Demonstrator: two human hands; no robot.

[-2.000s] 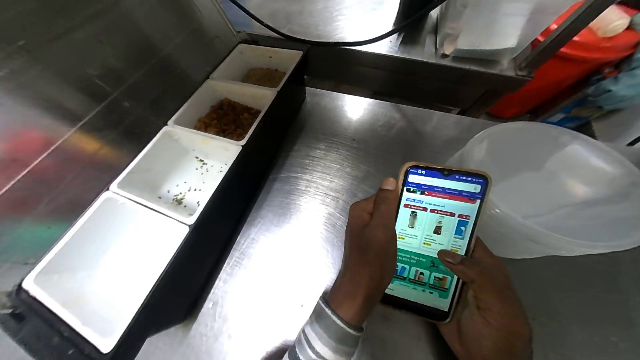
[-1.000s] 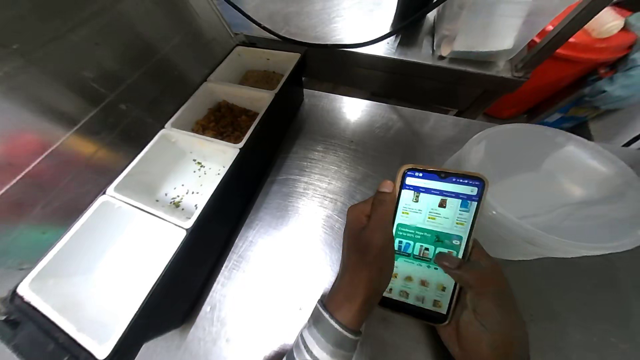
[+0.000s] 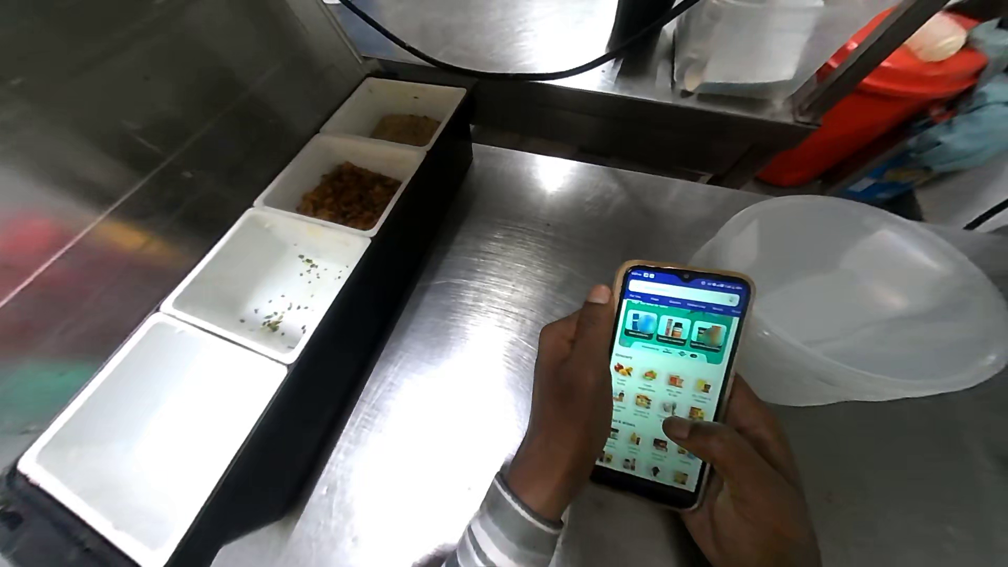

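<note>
A smartphone (image 3: 669, 378) in a tan-edged case is held upright between both hands over a stainless steel counter. My left hand (image 3: 571, 402) grips its left edge, thumb along the side near the top. My right hand (image 3: 748, 465) wraps the lower right edge, with its thumb over the lit screen, which shows rows of small product pictures. The fingers behind the phone are hidden. Just right of the phone lies a translucent plastic bowl or lid (image 3: 858, 291).
A black holder (image 3: 378, 291) along the left wall carries several white tubs; one holds brown crisp bits (image 3: 350, 195), another a tan powder (image 3: 405, 128), another green scraps (image 3: 273, 321). A metal shelf (image 3: 583, 94) with a black cable (image 3: 504, 76) crosses the back. A red bin (image 3: 890, 94) stands back right.
The page on the phone's screen has scrolled upward, showing rows of small pictures lower down. Both hands keep their hold on the phone in much the same place.
</note>
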